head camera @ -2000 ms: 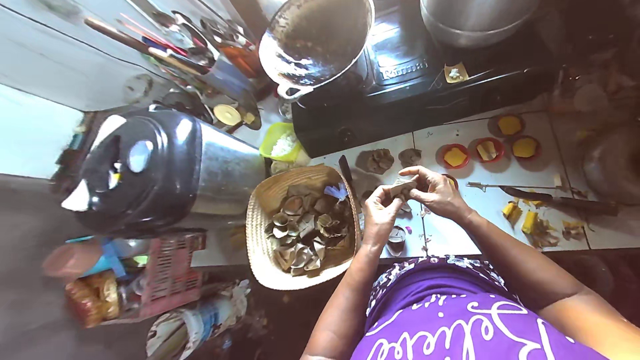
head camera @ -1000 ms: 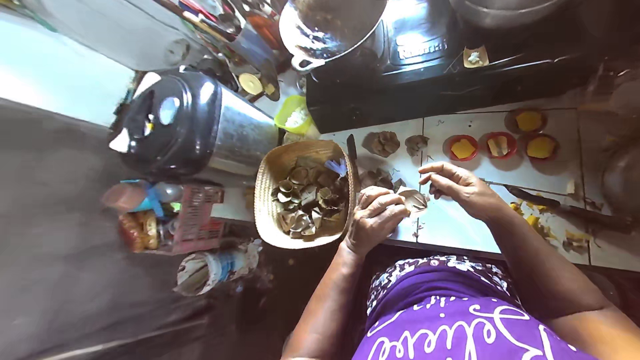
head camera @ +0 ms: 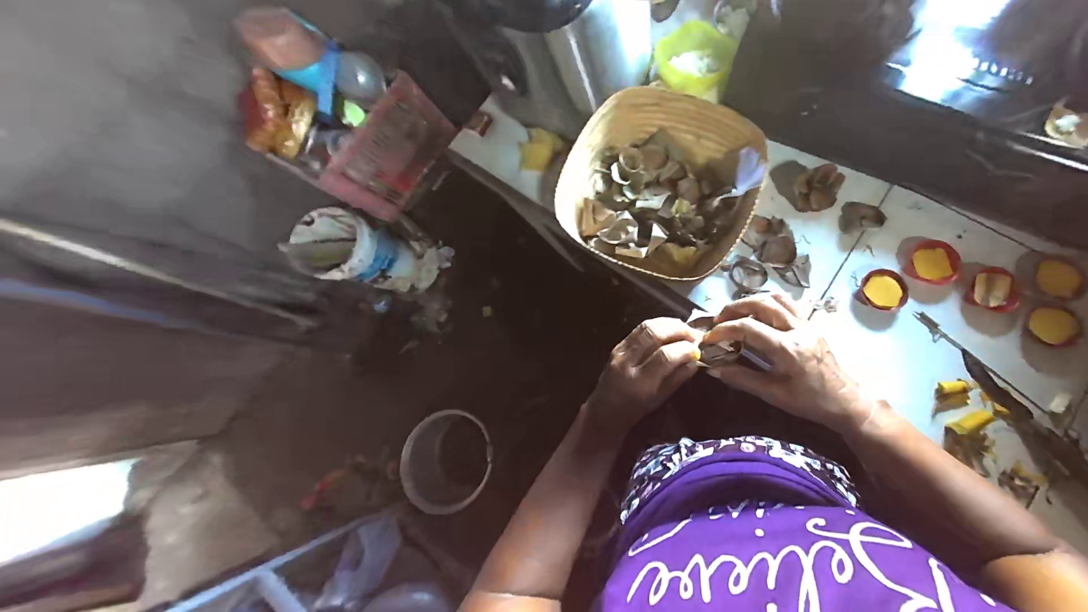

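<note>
Between the fingers of my left hand (head camera: 650, 365) and my right hand (head camera: 778, 353) is a small brown folded piece (head camera: 718, 350), probably dried leaf; both hands grip it at the tiled counter's near edge. Just beyond them stands a woven basket (head camera: 586, 161) holding many similar brown pieces and a pale purple scrap. More brown pieces (head camera: 775, 246) lie on the white tiles right of the basket. Farther right sit several small red-rimmed rounds with yellow tops (head camera: 884, 291). Yellow scraps (head camera: 969, 421) lie near the right edge beside a dark knife (head camera: 994, 382).
A yellow-green container (head camera: 697, 59) with white contents stands behind the basket. At the upper right is a dark glossy stove (head camera: 833, 93). Left of the counter are a pink crate (head camera: 395, 149) with packages, a white bucket (head camera: 340, 242) and, lower, a round open container (head camera: 446, 461).
The view has swung left and down. One second ago my hands were slightly apart, with the brown piece by my left hand; now both hands meet on a brown piece.
</note>
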